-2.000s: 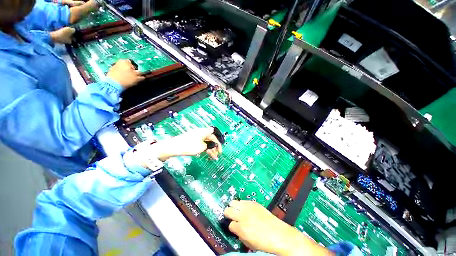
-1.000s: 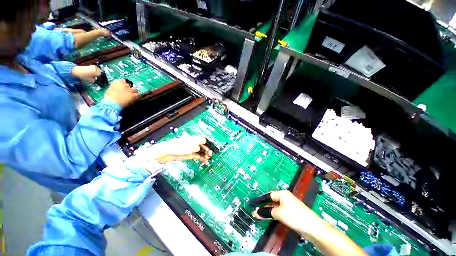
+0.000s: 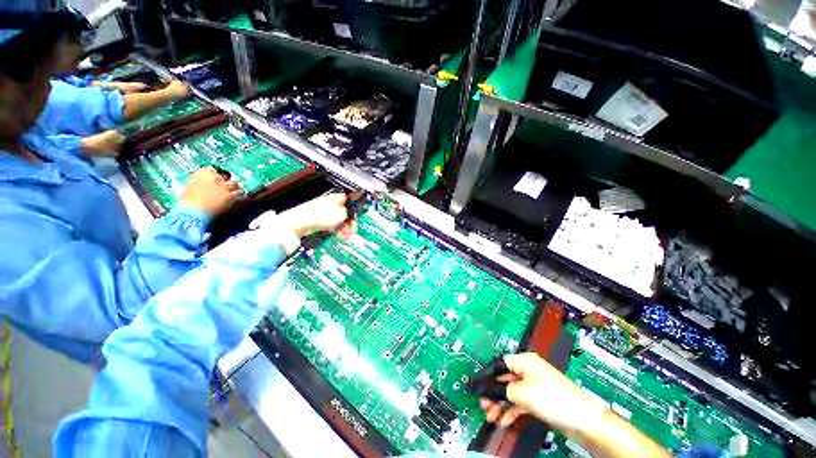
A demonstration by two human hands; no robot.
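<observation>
The large green circuit board [image 3: 403, 313] lies in its dark frame in front of me. My left hand [image 3: 324, 215] is over the board's far left corner, fingers pointing at it, with black covers on the fingertips. My right hand [image 3: 530, 390] is above the board's right edge, beside the reddish-brown side bar [image 3: 548, 329], its black-covered fingertips close together. Any part between the fingers of either hand is too small and dark to tell.
Behind the pale rail are bins of white connectors [image 3: 607, 246], grey components [image 3: 707, 279] and blue components [image 3: 684, 331]. Another board [image 3: 640, 385] lies at right. At left, a person in a blue smock [image 3: 67, 233] works on a further board [image 3: 215, 159].
My left hand has moved from mid-board to the far left corner. My right hand has moved right, from the near part of the board to its right edge. The view has shifted slightly.
</observation>
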